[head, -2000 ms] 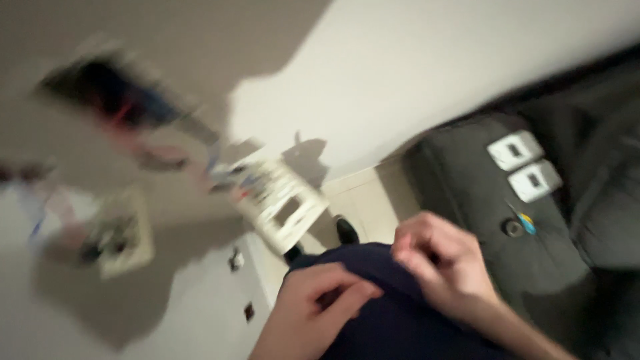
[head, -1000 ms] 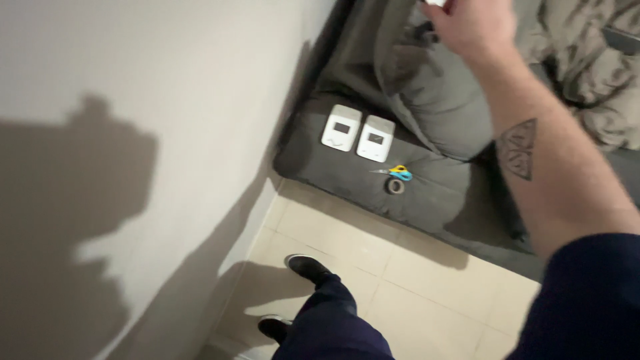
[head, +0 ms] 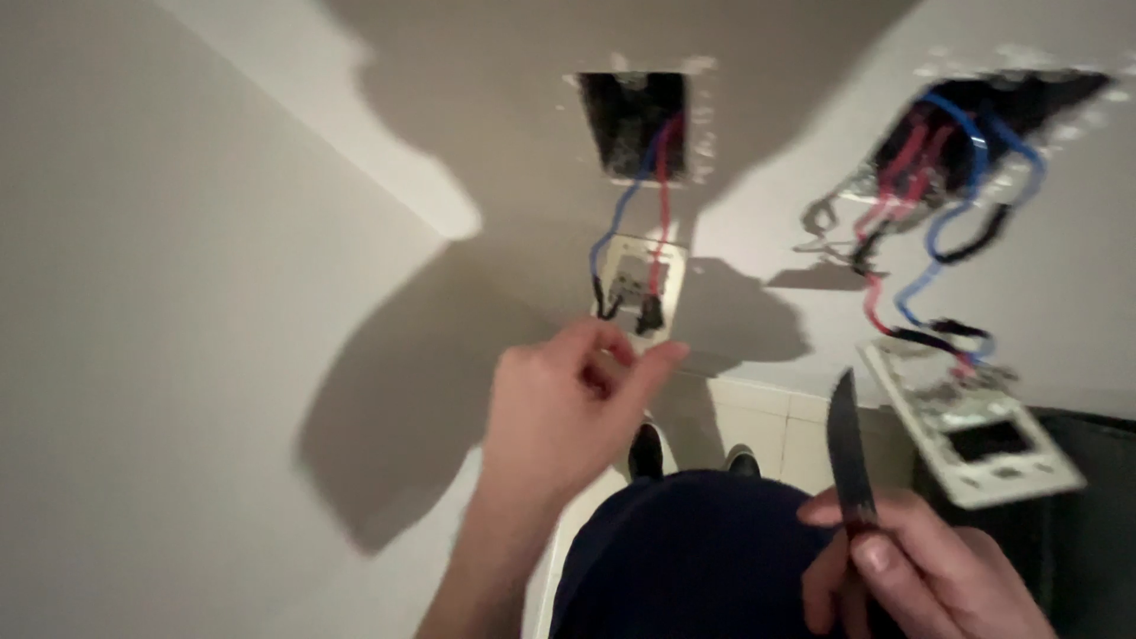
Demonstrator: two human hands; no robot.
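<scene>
My right hand grips a knife with a serrated blade, its tip pointing up. My left hand is at the lower edge of a cream wall-plate frame; its thumb and fingers are curled, and whether they pinch the plate is unclear. This plate hangs by a blue wire and a red wire from a square wall box. Black tape seems to wrap the wire ends. On the right, a larger cream frame hangs by red and blue wires from a wider wall opening.
The wall runs along the left and behind the plates. Below are a tiled floor and my shoes. A dark padded seat stands at the lower right, behind the larger frame.
The view has swung from the dark seat back to the wall. My right hand, reaching over the seat one second ago, now holds the knife. My left hand has come to the smaller plate.
</scene>
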